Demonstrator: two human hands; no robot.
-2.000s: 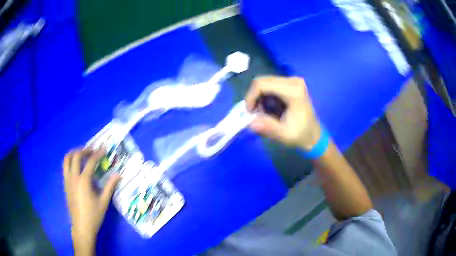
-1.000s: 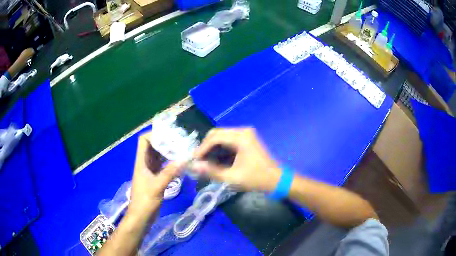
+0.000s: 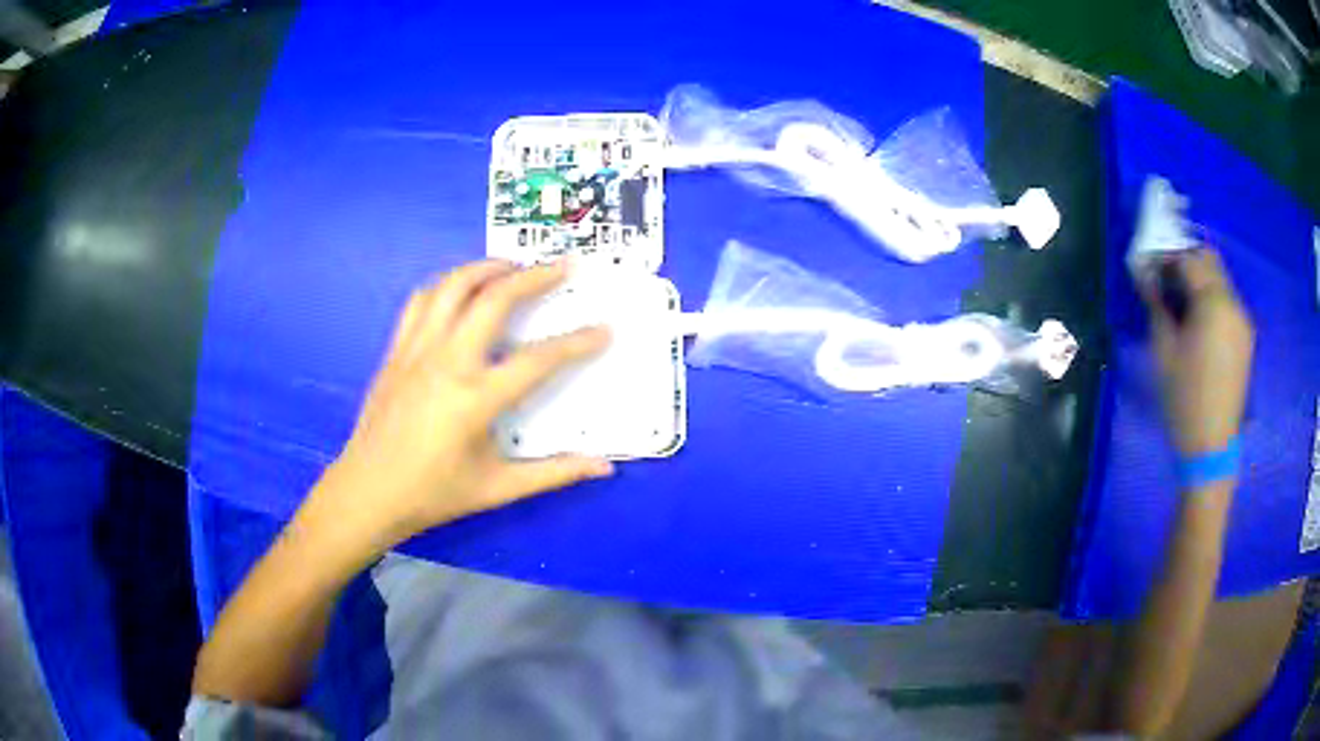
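An open white housing (image 3: 576, 188) with a circuit board lies on the blue sheet. Below it, touching, lies a second unit under a plain white cover (image 3: 615, 398). My left hand (image 3: 463, 377) spans this cover, fingertips near its upper edge and on top, thumb at its lower edge. Bagged white cables (image 3: 883, 206) run right from both units to small white plugs (image 3: 1038, 219). My right hand (image 3: 1204, 355) is at the far right, blurred, closed around a dark handle-like thing (image 3: 1170, 297). A whitish speckled piece (image 3: 1161, 225) is at its fingertips; whether it is held cannot be told.
The blue sheet (image 3: 782, 521) lies on the dark bench top (image 3: 116, 217). Another blue sheet (image 3: 1129, 507) is under my right hand, with white parts cut off at the right edge. The green conveyor shows at the upper right, with a clear-bagged item (image 3: 1230, 36).
My hands have parted from around the whitish piece. My left hand is now on the covered unit; my right has moved far right. The view has turned down onto the two units.
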